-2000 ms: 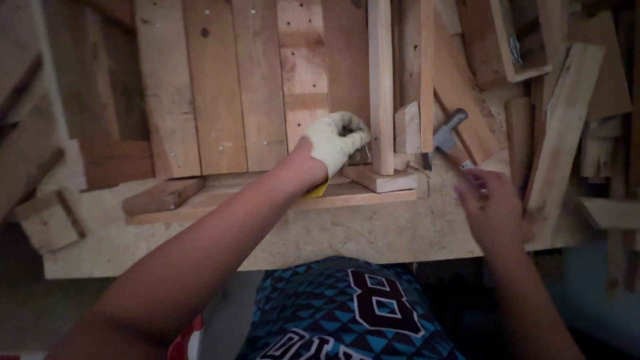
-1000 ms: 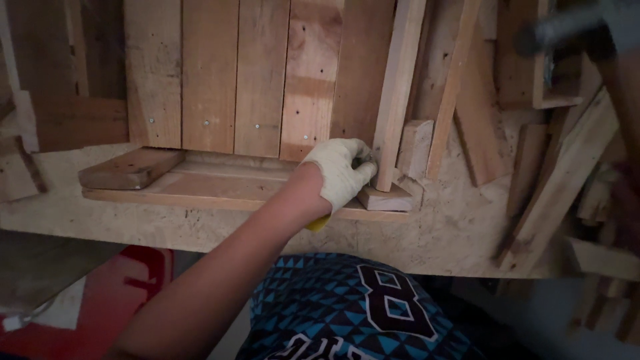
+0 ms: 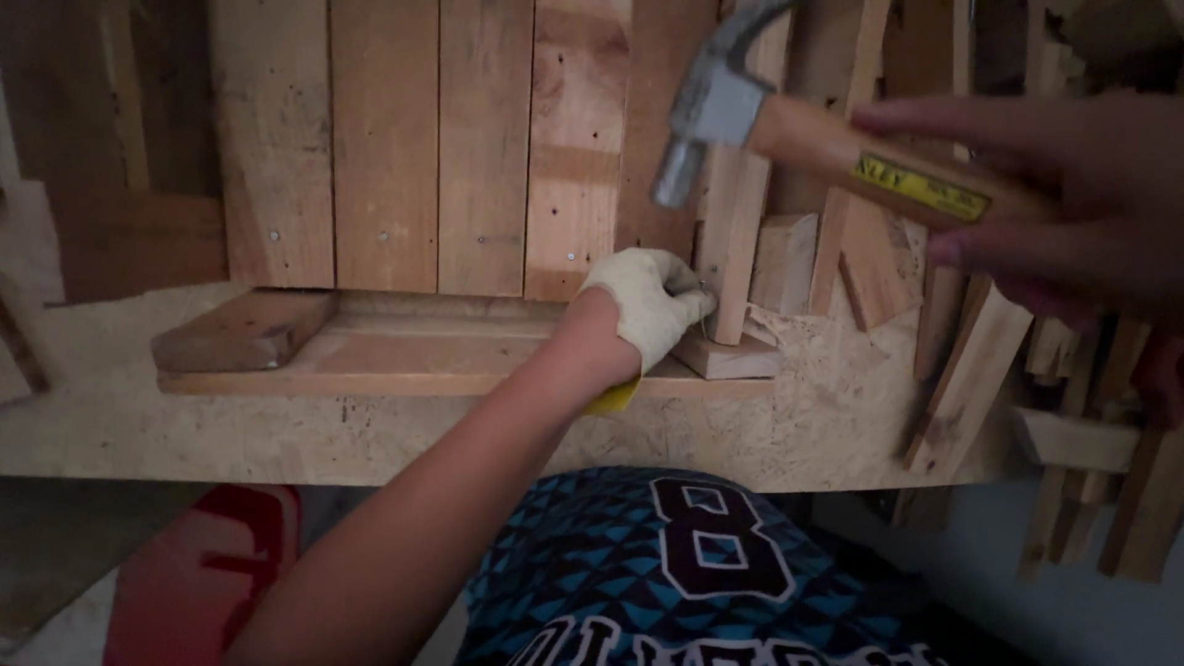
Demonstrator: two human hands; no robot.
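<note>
My left hand (image 3: 647,301), in a pale work glove, pinches a thin nail (image 3: 702,291) at the lower right of the plank panel (image 3: 481,166). The nail stands beside an upright wooden strip (image 3: 735,240), whose foot meets a small wood block (image 3: 731,356). Bare and blurred, my right hand (image 3: 1064,194) grips the wooden handle of a claw hammer (image 3: 726,106). The hammer's head is raised above my left hand, its striking face pointing down. Beneath the panel's lower end lies a flat board (image 3: 425,356), with another block (image 3: 245,333) at its left end.
An OSB worktop (image 3: 444,444) runs under the pieces, its front edge close to my body. Loose wood offcuts (image 3: 971,388) are piled on the right. A short block (image 3: 784,264) stands beside the strip. A red object (image 3: 203,573) is at the lower left.
My right hand with the hammer has moved from low beside the strip, two seconds ago, to above my left hand. The left hand has stayed by the strip's foot. The view is closer.
</note>
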